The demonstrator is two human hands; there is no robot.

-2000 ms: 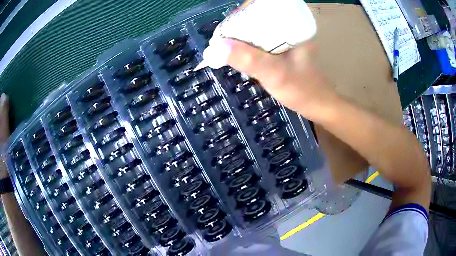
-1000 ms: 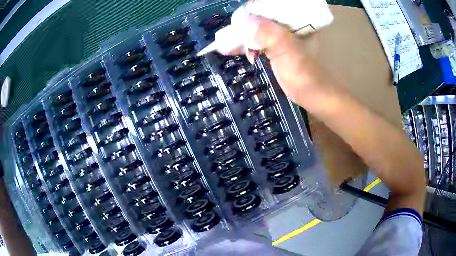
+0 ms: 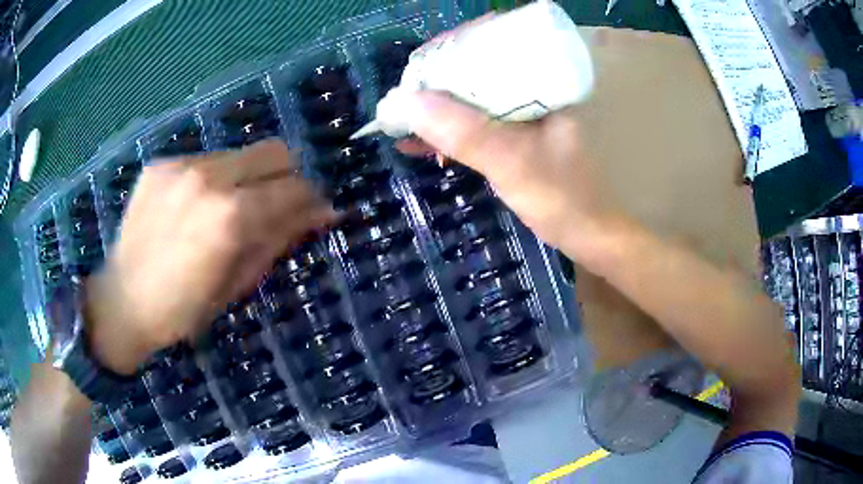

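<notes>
A large clear plastic tray (image 3: 554, 326) holds rows of black round parts (image 3: 416, 326) with short shiny metal pins. My right hand (image 3: 492, 151) is closed around a white squeeze bottle (image 3: 530, 66). The bottle lies tilted, its narrow nozzle pointing left and down over an upper part of the tray; whether the tip touches a part, I cannot tell. My left hand (image 3: 218, 227), blurred, is over the left middle of the tray, with a dark band at the wrist. Its fingertips point right and are bent; whether they hold a part is hidden. It covers several rows.
A brown cardboard sheet (image 3: 662, 123) lies right of the tray. A printed paper (image 3: 748, 66) with a blue pen (image 3: 754, 149) is at the upper right. Other filled trays (image 3: 828, 302) stand at the right edge. A small white object (image 3: 30, 154) lies on the green ribbed mat (image 3: 156, 80).
My left hand has come from the left edge in over the tray. The bottle nozzle has shifted slightly left and down. The tray appears slightly shifted in view.
</notes>
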